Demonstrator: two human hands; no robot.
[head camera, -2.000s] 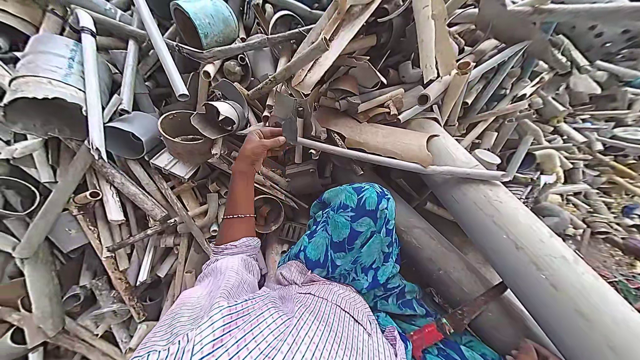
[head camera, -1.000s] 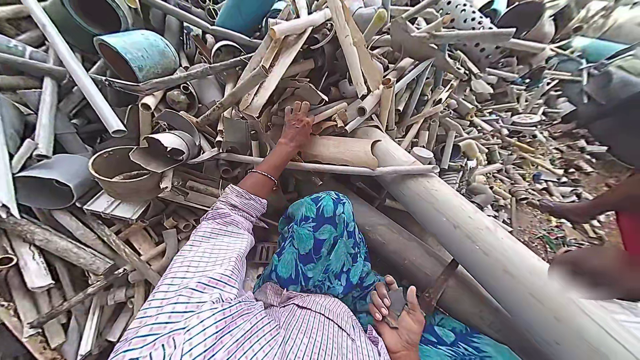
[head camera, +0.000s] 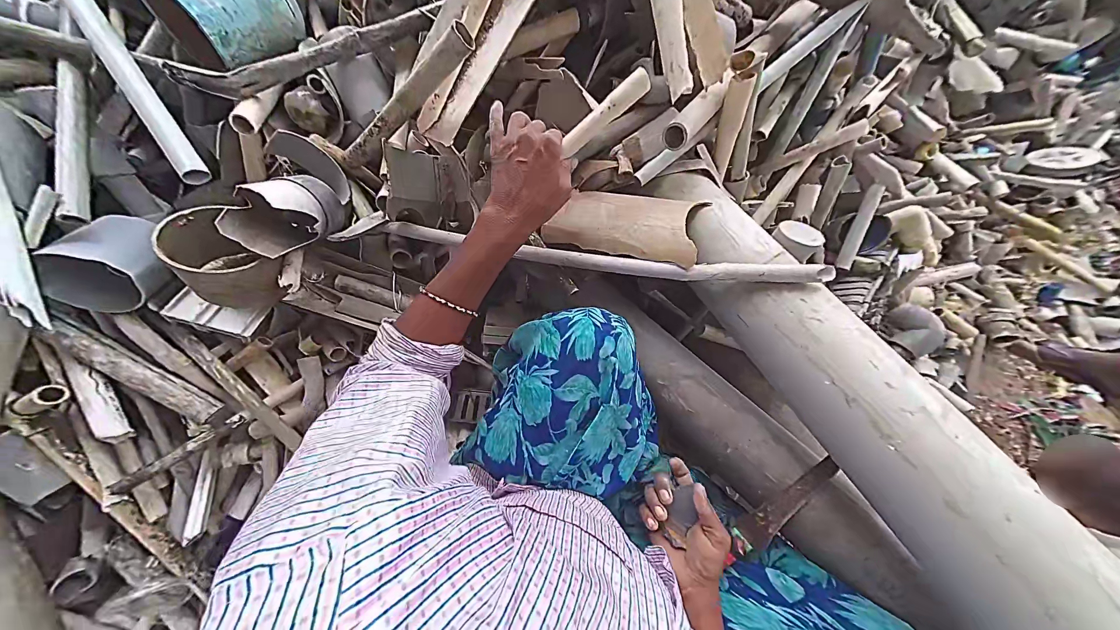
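Note:
My left hand reaches into the heap, its fingers mostly bent and one pointing up, beside a cream pipe piece; whether it grips anything is hidden. Just below it lies a split tan pipe piece, with a long thin pale pipe in front. Low in the view, my right hand holds a flat dark grey fragment between thumb and fingers, close to my knee in blue floral cloth. A rusty metal blade slants across the lower grey pipe beside that hand; its lower end is hidden.
A large pale pipe runs diagonally down to the right, over a darker grey pipe. Broken pipe pieces are heaped all around. At left stand a wide pipe ring and a grey pipe end. Part of another person shows at right.
Two seconds ago my left hand held a grey piece; one second ago it was at the heap. My right hand has come in from the lower right and has a grey fragment in it.

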